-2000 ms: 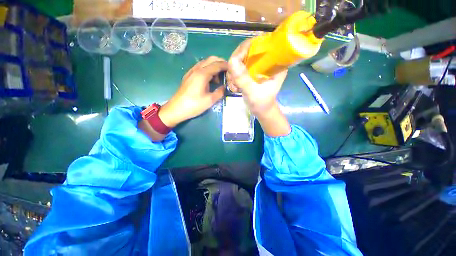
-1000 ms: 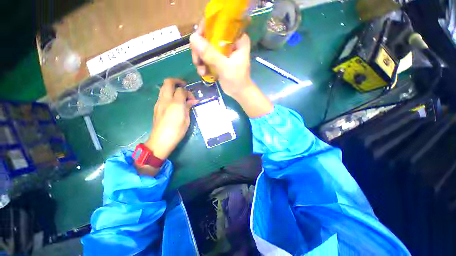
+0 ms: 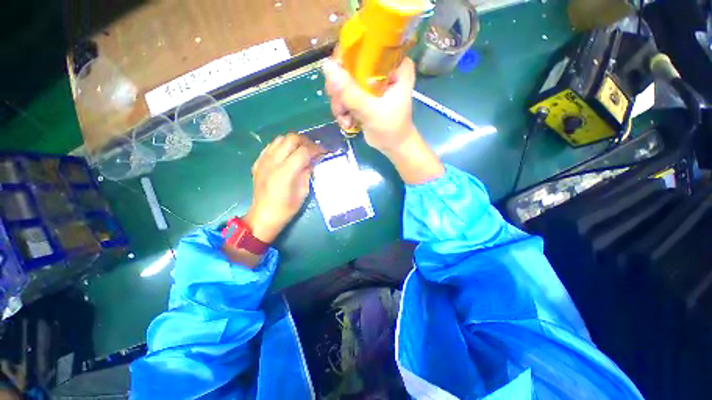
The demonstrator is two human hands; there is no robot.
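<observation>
The phone assembly (image 3: pixel 343 191) lies on the green mat in front of me, with a bright white middle, a dark near end and a dark far end. My right hand (image 3: pixel 375 101) is closed around the yellow electric screwdriver (image 3: pixel 379 43), held upright with its tip down at the phone's far right corner. My left hand (image 3: pixel 283 178) rests at the phone's far left side, fingers bent over its edge. Its fingertips are partly hidden, and I cannot tell whether they pinch a small part.
Three clear screw cups (image 3: pixel 204 123) stand at the rear left. A clear round tub (image 3: pixel 446 39) is at the back. A thin white stick (image 3: pixel 445 108) lies right of the phone. A black and yellow power unit (image 3: pixel 574 117) is at right, a blue-framed parts bin (image 3: pixel 58 203) at far left.
The view has turned since two seconds ago. The screwdriver is now upright over the phone's far end instead of slanting right. In the last second its tip has shifted towards the far right corner.
</observation>
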